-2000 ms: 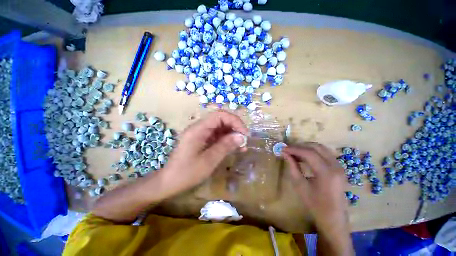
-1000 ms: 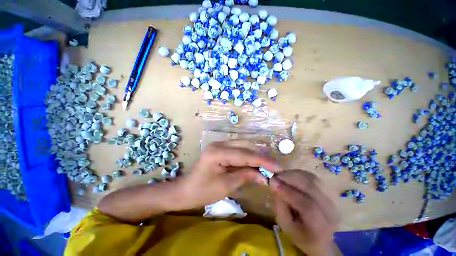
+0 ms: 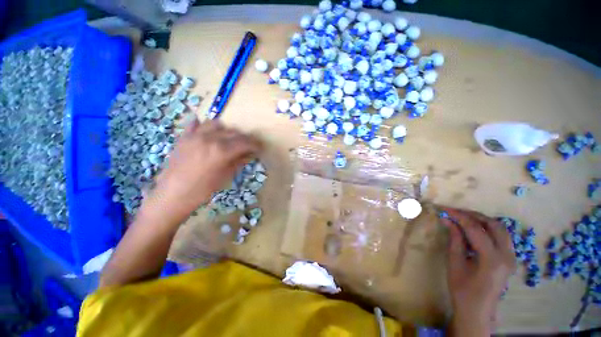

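Observation:
My left hand (image 3: 204,164) is blurred and lies over the edge of the pale caps (image 3: 240,191); I cannot tell whether its fingers hold one. My right hand (image 3: 480,253) is right of the flat white disc (image 3: 409,208). A tiny blue-and-white base (image 3: 443,215) shows at its fingertips, mostly hidden. Assembled pieces (image 3: 356,72) lie heaped at the top centre. One blue-and-white piece (image 3: 339,159) sits apart on the shiny plastic sheet (image 3: 356,224). Loose blue-and-white bases (image 3: 580,253) lie at the right.
A blue tub (image 3: 95,158) full of pale caps stands at the far left, beside a loose heap of caps. A dark-blue pen or knife (image 3: 232,76) lies between the heaps. A white spoon-shaped dish (image 3: 514,139) is upper right. A white wad (image 3: 311,277) lies by the yellow garment.
My hands, together around a small blue piece a second ago, have parted. The left has moved to the caps, the right towards the bases. The view has shifted left, showing more of the tub.

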